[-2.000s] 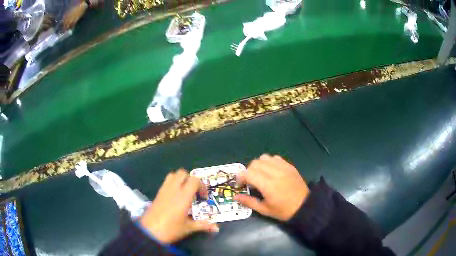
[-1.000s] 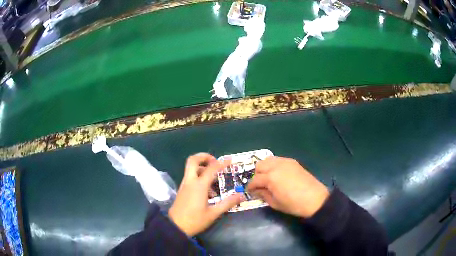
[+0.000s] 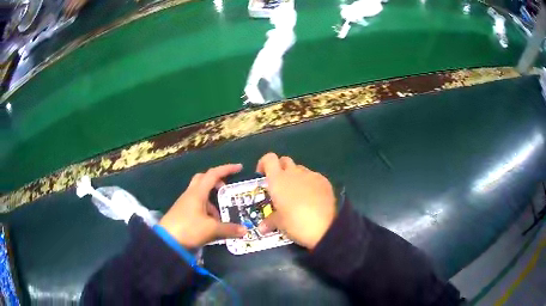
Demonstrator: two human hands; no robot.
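Note:
An open white power strip housing [image 3: 244, 245] lies on the dark green bench in front of me, with a board, dark wires and a yellow block inside. My left hand [image 3: 200, 210] is at its left side, the thumb on its lower inner parts. My right hand [image 3: 297, 200] covers its right side, the thumb pressing inside near the yellow block. Both hands hold the housing. The power cord in a plastic bag [image 3: 117, 202] trails to the left, its white plug [image 3: 84, 186] near the rail. My palm hides the housing's right part.
A rail with chipped paint [image 3: 236, 124] separates the bench from the bright green belt [image 3: 179, 72]. On the belt lie another housing [image 3: 261, 8], cut off at the top, and bagged cords [image 3: 272, 57]. A tray with blue pieces [image 3: 7, 272] is at the far left edge.
The view has shifted. My right hand has turned more over the housing's right side, and my left fingers have spread along its left edge. The yellow block is visible again.

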